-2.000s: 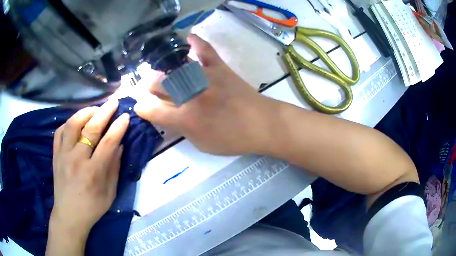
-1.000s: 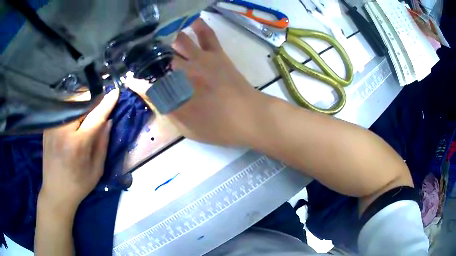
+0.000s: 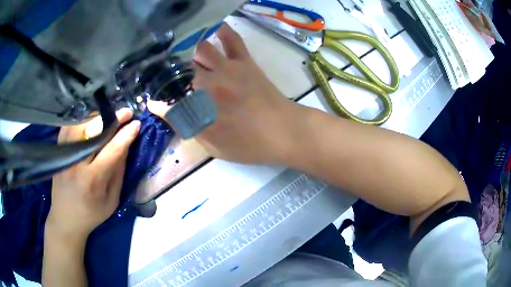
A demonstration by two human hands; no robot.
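The navy fabric piece (image 3: 147, 147) lies bunched on the machine bed, its upper end at the needle area. My left hand (image 3: 89, 185) holds the cloth, thumb and index tips close to the needle; the machine head and a dark bar partly hide its other fingers. My right hand (image 3: 241, 106) is behind the grey ribbed knob (image 3: 193, 114). One fingertip shows at the cloth's upper edge, and two other fingers are raised beside the machine head (image 3: 67, 61). The knob hides its grip. The presser foot and needle are hard to make out.
Gold-handled shears (image 3: 358, 75) and blue-orange snips (image 3: 305, 21) lie beyond my right hand. A paper stack (image 3: 448, 45) is at top right. A printed ruler (image 3: 246, 224) runs along the near edge. A blue mark (image 3: 195, 208) is on the white table.
The machine head appears larger and covers more of my left fingers. The bunched cloth sits differently, exposing more of the bed plate. My right hand's two free fingers have spread upward.
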